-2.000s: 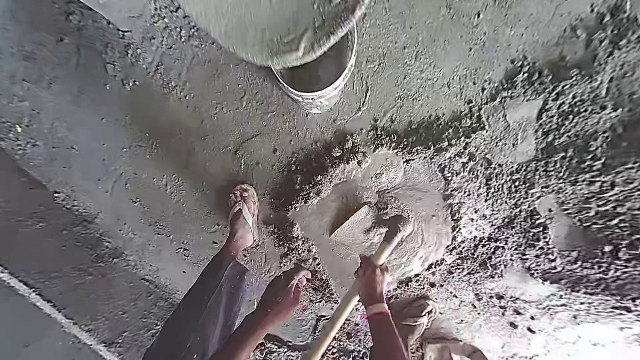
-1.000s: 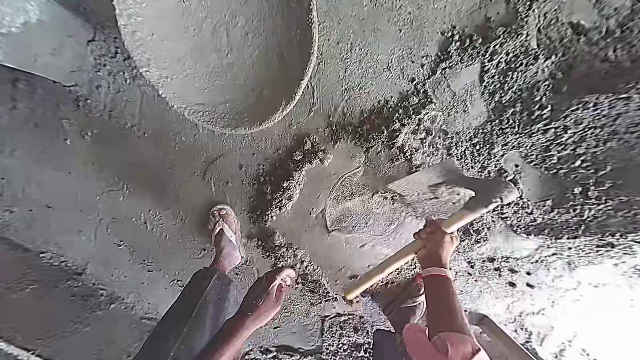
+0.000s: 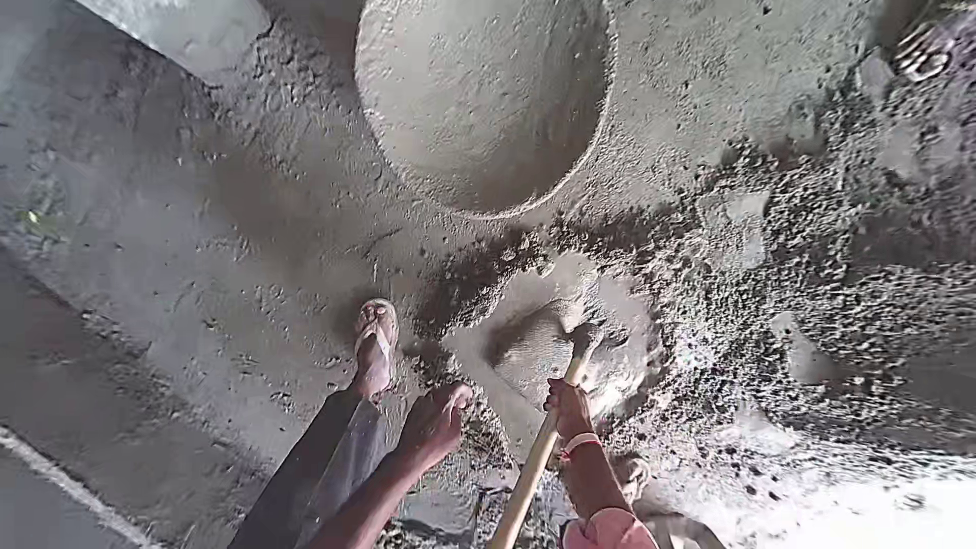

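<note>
My right hand (image 3: 570,408) grips the wooden handle (image 3: 537,461) of a hoe, close to its head. The hoe's metal head (image 3: 585,335) rests in a heap of wet grey mortar (image 3: 534,354) on the ground; its blade is mostly hidden by the mortar. My left hand (image 3: 436,423) is held to the left of the handle with curled fingers, off the tool; nothing shows in it.
A large round pan (image 3: 488,99), coated with cement, lies beyond the mortar. My foot in a flip-flop (image 3: 376,332) stands left of the heap. Loose gravelly mix (image 3: 823,305) spreads to the right. A pale slab (image 3: 183,30) is at the upper left.
The hoe head has come down from the right of the heap into the mortar, and my right hand has moved with it. A bucket seen two seconds ago no longer shows.
</note>
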